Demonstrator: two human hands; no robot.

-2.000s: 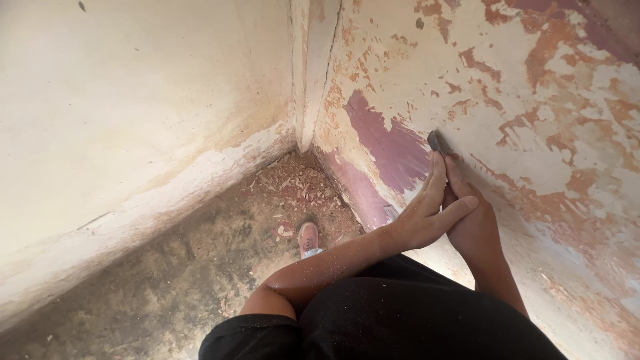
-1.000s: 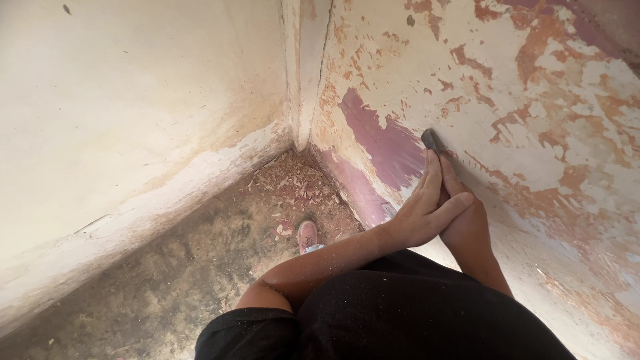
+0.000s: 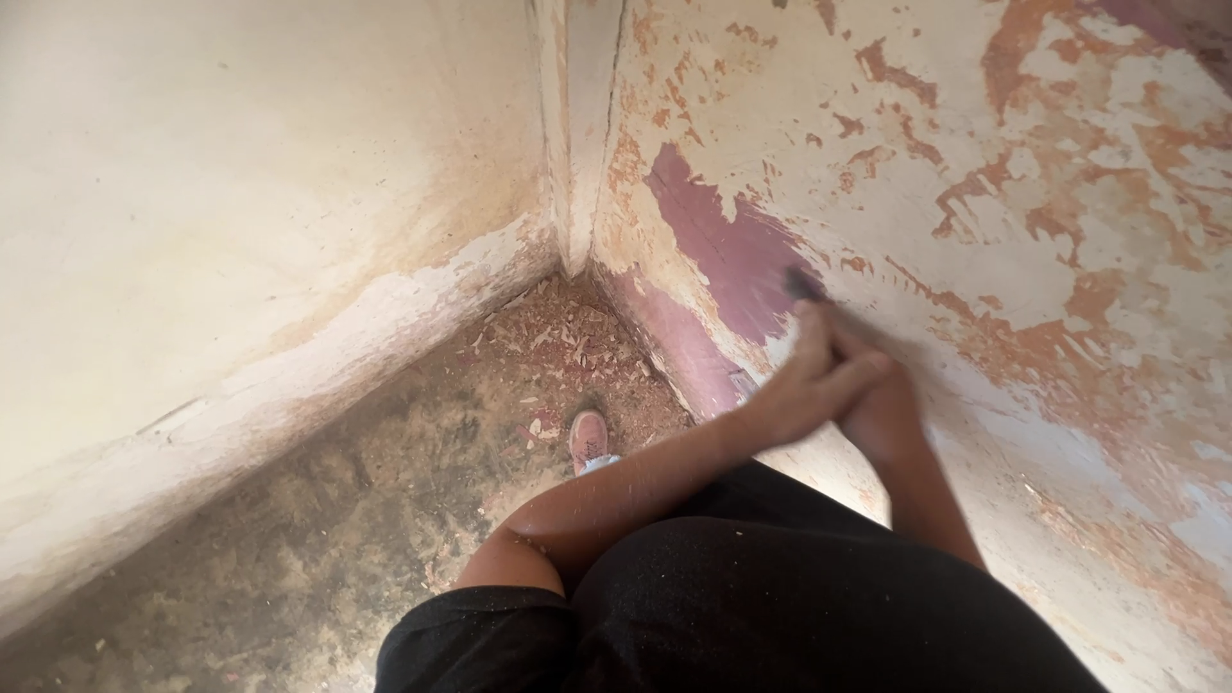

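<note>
Both my hands press together around a dark-headed scraping tool (image 3: 803,284), whose blurred tip meets the painted wall on the right. Across from the left reaches my left hand (image 3: 807,383), lying against the other one. My right hand (image 3: 881,399) is behind it, nearer the wall, its forearm coming up from below; the handle is hidden between the palms. A purple paint patch (image 3: 727,250) on that wall lies just left of the tool's tip. Around it are cream paint and orange-brown bare spots.
A cream wall (image 3: 289,173) stands on the left and meets the right wall at a corner post (image 3: 579,144). Paint flakes (image 3: 553,337) lie heaped on the concrete floor (image 3: 346,520) in the corner. A shoe (image 3: 588,438) stands beside them.
The tool and both hands have moved left and down along the wall, onto the edge of the purple patch. Before, the tool's head was farther right, on cream paint.
</note>
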